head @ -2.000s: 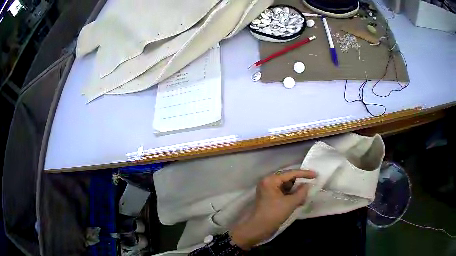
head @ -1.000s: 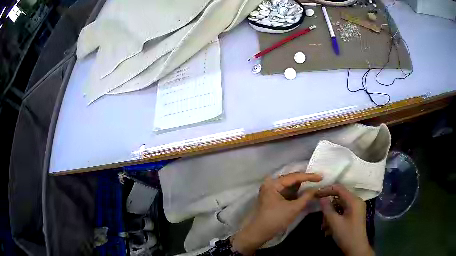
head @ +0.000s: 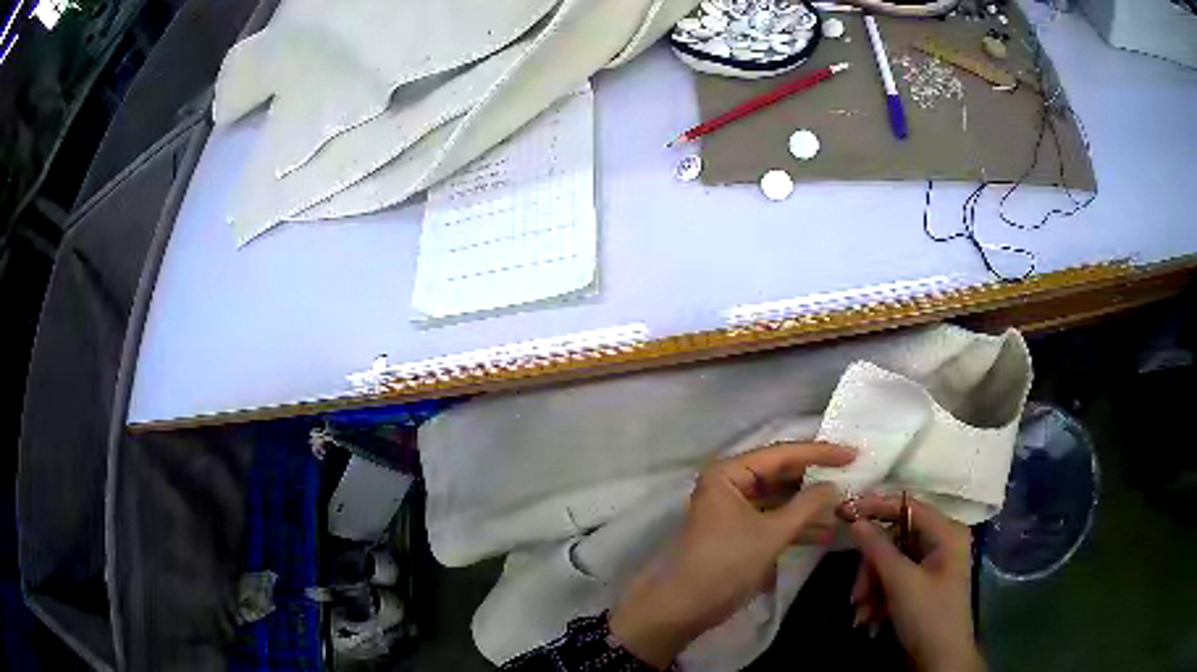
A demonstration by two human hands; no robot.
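Note:
The cream garment (head: pixel 617 460) lies below the table edge, with its folded edge raised at the right. My left hand (head: pixel 722 545) pinches the garment edge between thumb and fingers. My right hand (head: pixel 912 565) is close beside it, fingertips nearly touching the left thumb at the cloth edge. A small dark, thin tool, perhaps snips (head: pixel 904 515), shows between the right fingers. A needle or thread at the fingertips cannot be made out.
On the white table (head: pixel 315 315) are a second cream garment (head: pixel 394 79), a notepad (head: pixel 512 223), a button tin (head: pixel 746 33), and a cardboard mat (head: pixel 866 151) with a red pencil (head: pixel 768 103) and pen (head: pixel 886 79). A clear tub (head: pixel 1044 505) stands right; a grey bin (head: pixel 99 289) left.
My right hand has come in from outside the picture to the garment edge beside my left hand. The dark tool now shows in its fingers. My left hand keeps its pinch. The view has shifted slightly.

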